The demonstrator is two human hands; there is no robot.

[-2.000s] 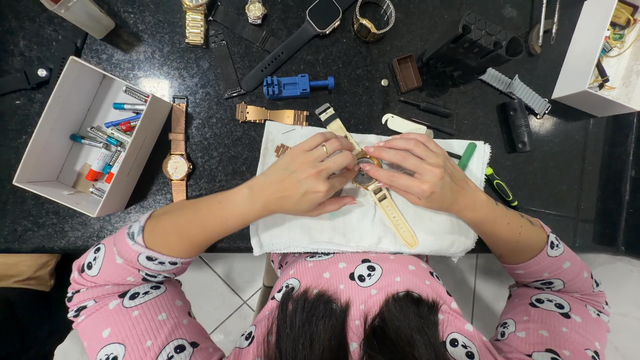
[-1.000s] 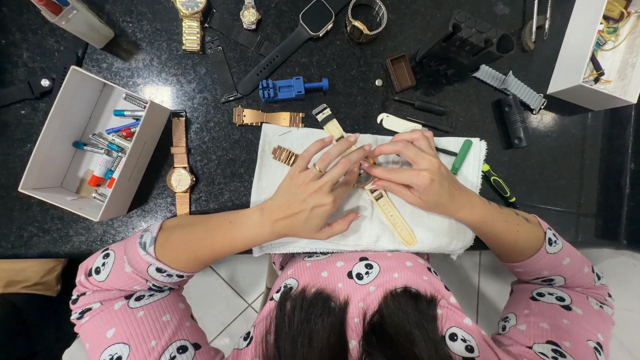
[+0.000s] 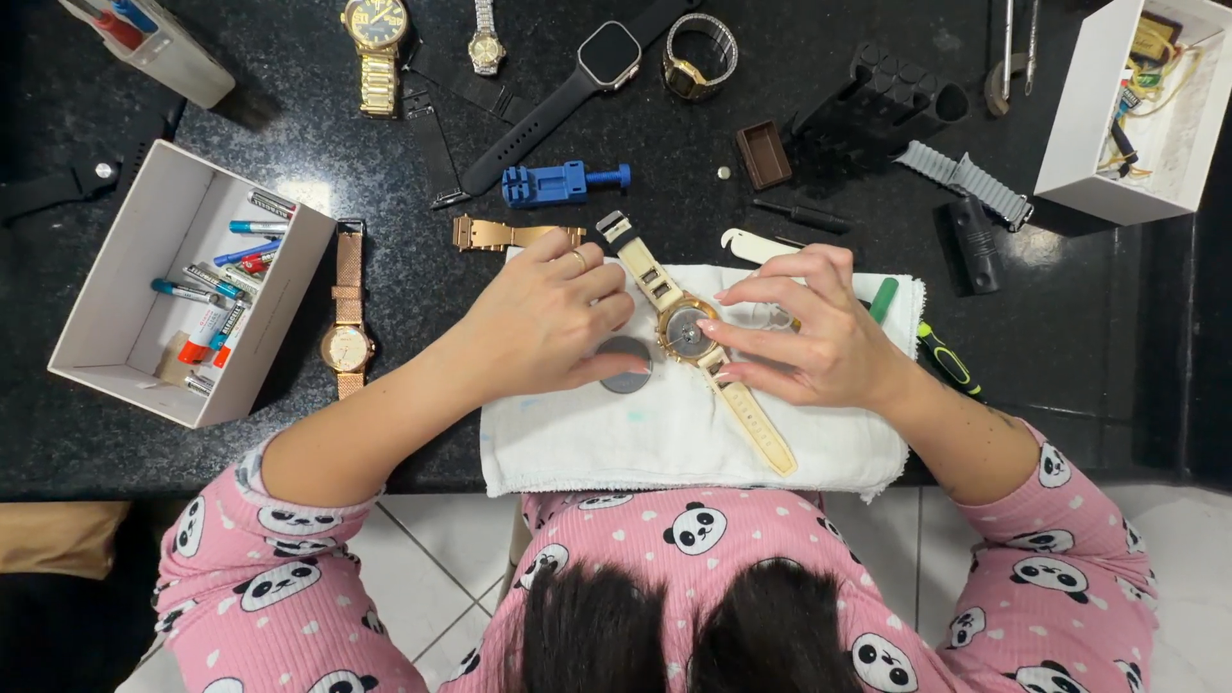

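A gold-tone wristwatch (image 3: 685,330) with a cream strap lies face down on a folded white cloth (image 3: 577,438), its back open so that the inside shows. My right hand (image 3: 804,327) rests at the watch's right side, fingertips touching the case and the strap beside it. My left hand (image 3: 558,318) is to the left, its thumb over a round grey metal disc (image 3: 626,366), which looks like the case back; whether the fingers grip it I cannot tell. Past my right hand a green handle (image 3: 883,299) lies on the cloth's edge.
A blue watch-strap link remover (image 3: 566,184), a rose-gold metal strap (image 3: 515,234) and a white flat tool (image 3: 756,245) lie beyond the cloth. At left stand a box of batteries and markers (image 3: 106,390) and a mesh-strap watch (image 3: 346,347); at right, another white box (image 3: 1121,197).
My left hand has moved left, away from the watch. The watch's inside and the grey disc are in view now, where my hands covered the case before.
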